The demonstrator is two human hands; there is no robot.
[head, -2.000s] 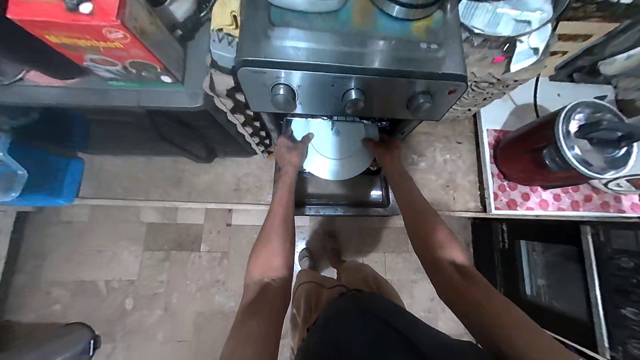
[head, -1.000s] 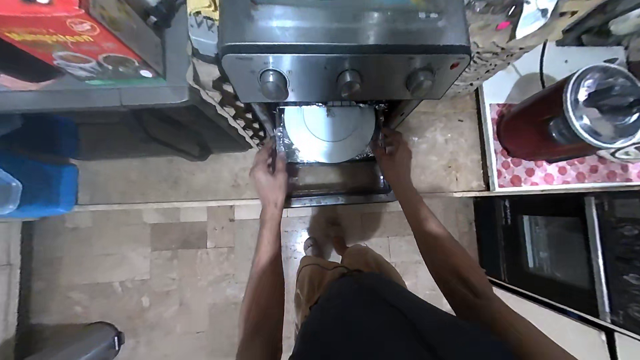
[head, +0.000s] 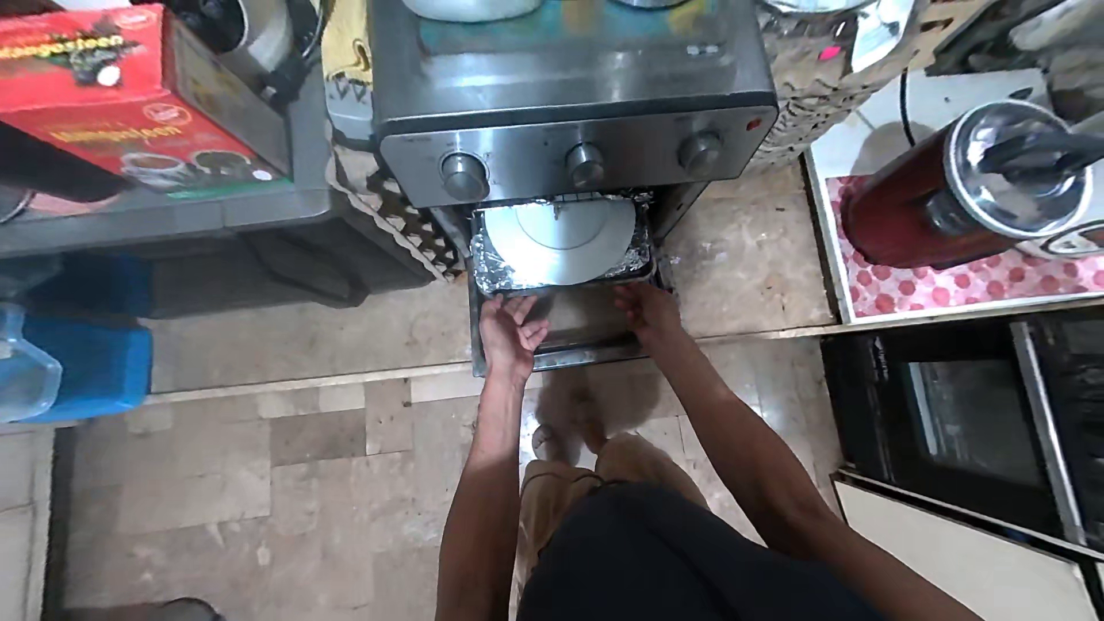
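A round pale metal plate (head: 561, 241) lies on a foil-lined tray (head: 493, 269) that sticks out of the toaster oven (head: 573, 159). The oven's door (head: 573, 355) is lowered below the tray. My left hand (head: 511, 332) is palm up at the tray's front left corner, fingers apart; whether it bears any weight of the tray is unclear. Near the front right corner, my right hand (head: 649, 312) has its fingers curled at the tray's edge. Its fingertips are partly blurred, so its hold cannot be made out.
Left of the oven, a red box (head: 86, 95) stands on a grey counter (head: 259, 211). Blue plastic containers (head: 95, 366) sit at the far left. At the right, a red jug-like appliance (head: 914, 198) stands on a pink dotted mat (head: 914, 289), above a black oven (head: 966, 414).
Both hands were at the plate's sides, then at the tray's sides; they are now at its front corners. More of the foil-lined tray shows around the plate than two seconds ago.
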